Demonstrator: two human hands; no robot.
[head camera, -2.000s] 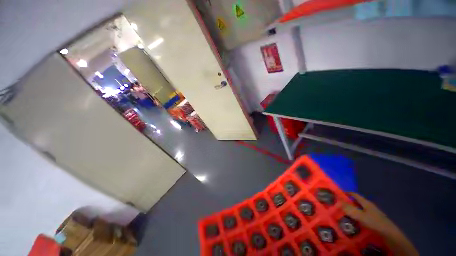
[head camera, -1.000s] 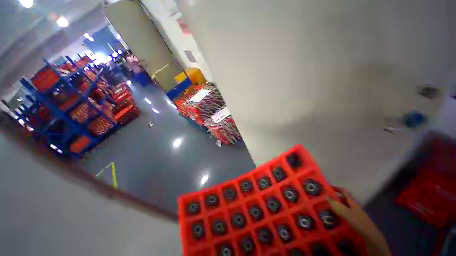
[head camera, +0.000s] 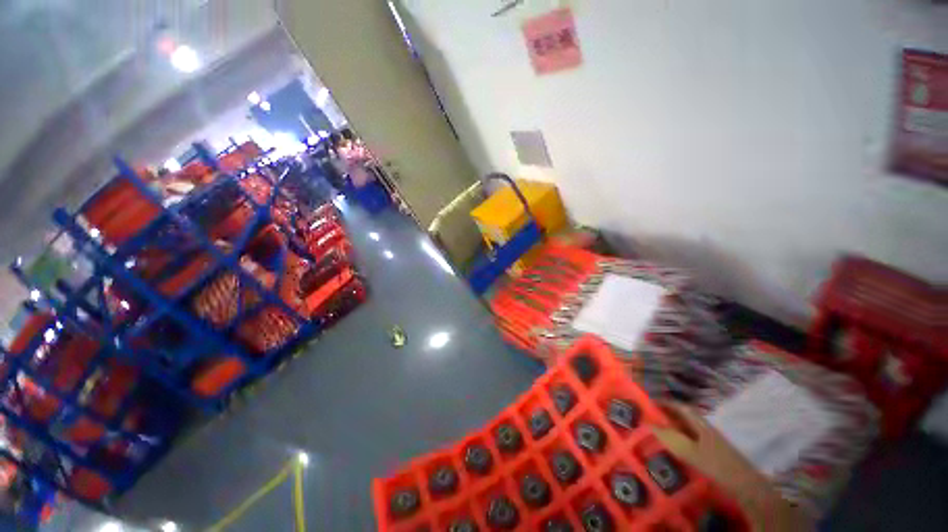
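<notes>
A red-orange component tray (head camera: 549, 468) fills the lower middle of the view, tilted, its bottom edge cut off by the frame. Its pockets hold small dark units with pale rings, likely smartwatch bodies face down, one per pocket. My right hand (head camera: 728, 468) grips the tray's right edge; it is blurred and partly hidden by the tray. My left hand is not in view.
Blue racks (head camera: 177, 301) with red trays stand on the left. Red tray stacks with a white sheet (head camera: 621, 310) on top line the right wall. A yellow box (head camera: 518, 211) stands behind them. Red stools (head camera: 884, 312) are at the right. A grey floor aisle (head camera: 400, 384) runs between; people are far off.
The view has moved past the door into the hall. The racks and wall stacks appear nearer, and the door panel on the right has left the view. The tray stays in my right hand.
</notes>
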